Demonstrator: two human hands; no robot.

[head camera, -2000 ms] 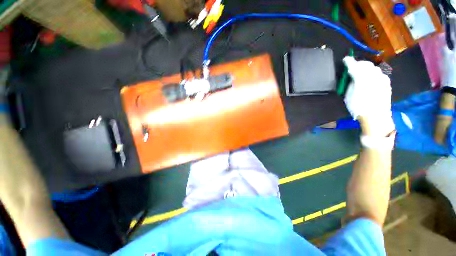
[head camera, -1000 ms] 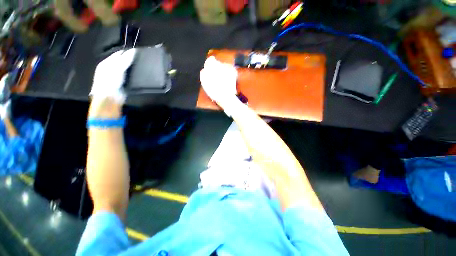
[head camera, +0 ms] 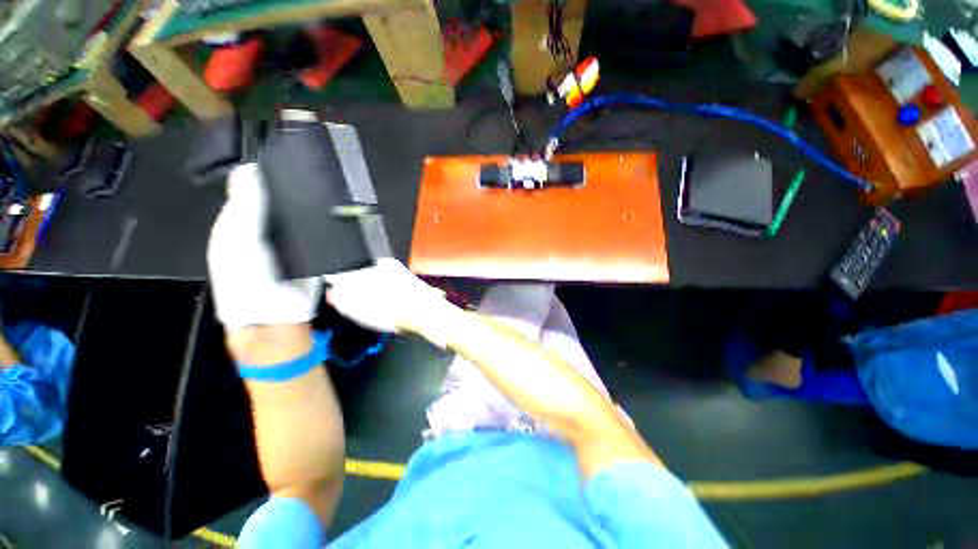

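Note:
My left hand (head camera: 249, 257), in a white glove with a blue wrist band, holds a dark flat set-top box (head camera: 308, 204) by its left side, raised and tilted at the left of the bench. My right hand (head camera: 375, 292), also gloved, is at the box's lower right corner; its fingertips are partly hidden, so its grip is unclear. Another box (head camera: 352, 166) shows behind the held one. The orange jig board (head camera: 536, 236) bears no box; its black connector block (head camera: 531, 174) is at the far edge.
A dark box (head camera: 726, 191) lies right of the jig, beside a green pen (head camera: 787, 203) and a remote control (head camera: 865, 253). A blue cable (head camera: 708, 108) runs to an orange test box (head camera: 895, 118). Black bins (head camera: 134, 386) stand below left. A person's blue sleeve (head camera: 924, 375) is at right.
My left hand has lifted a box from the left of the bench. My right hand has moved left off the jig board to the box. The view has shifted.

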